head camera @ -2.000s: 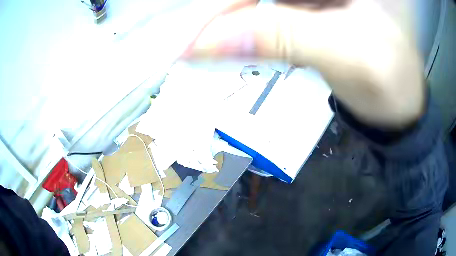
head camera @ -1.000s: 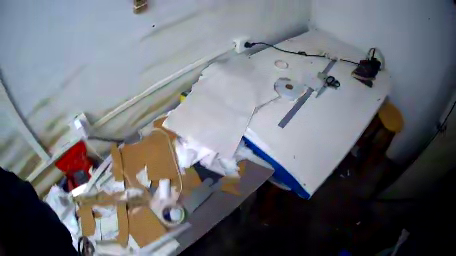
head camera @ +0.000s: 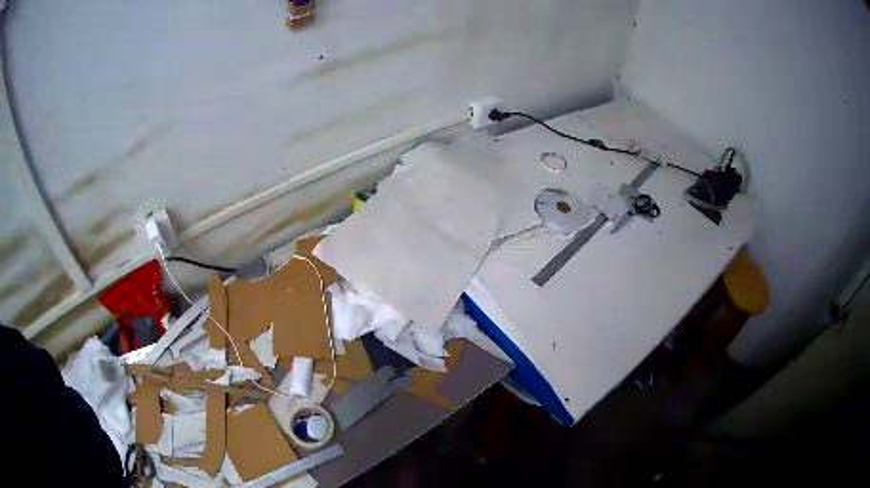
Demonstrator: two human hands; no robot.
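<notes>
Neither of my hands is in view. A dark shape, perhaps clothing [head camera: 48,419], fills the lower left corner. In front of me, brown pattern card [head camera: 300,312] lies in scraps among white paper and cloth. A tape roll [head camera: 327,439] lies near the table's front edge with a small white item inside its ring. A large sheet of pattern paper [head camera: 420,229] covers the middle. On the white table, a steel ruler [head camera: 569,252] lies below a round white disc [head camera: 563,211], and dark scissors [head camera: 646,205] lie to its right.
The white table [head camera: 611,315] has a blue side edge. A black corded device [head camera: 715,188] stands at its far right, with its cable running to a wall socket [head camera: 485,112]. A yellow round stool [head camera: 745,287] is beyond the right edge. A red item [head camera: 138,291] lies by the left wall.
The blurred bare arm and hand seen across the top two seconds ago are gone. The picture has lost its glare. The tables have shifted slightly in view as the camera moved.
</notes>
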